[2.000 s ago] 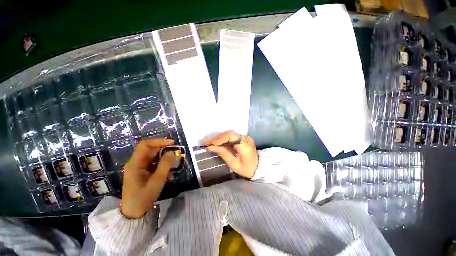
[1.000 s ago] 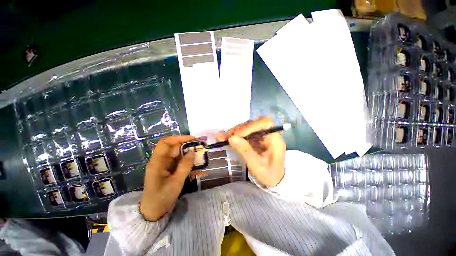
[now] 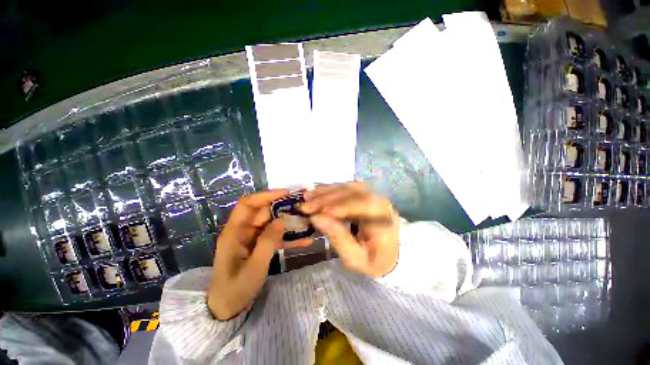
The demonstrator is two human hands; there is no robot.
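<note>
A small dark-framed square watch body [image 3: 296, 224] with a pale inside is held up in front of me. My left hand [image 3: 246, 246] grips it from the left side between thumb and fingers. My right hand [image 3: 360, 224] is bent over its right edge, the fingertips at the frame; the hand is blurred. I cannot tell whether it still holds the dark pen-like tool. The sticker sheet [image 3: 285, 135], white with grey-brown rectangles, lies beneath and behind the hands. A narrower white strip [image 3: 335, 121] lies beside it.
A clear blister tray [image 3: 132, 132] at left holds several units in its lower left pockets. White blank sheets [image 3: 456, 114] lie right of centre. A filled clear tray stack [image 3: 549, 142] stands far right, with glossy clear trays [image 3: 545, 256] below. A loose unit [image 3: 28, 85] sits on the green belt.
Both hands and the unit moved right from the left tray's edge to over the sticker sheet. The dark tool, plain a second ago, no longer shows clearly. The belt unit shifted left.
</note>
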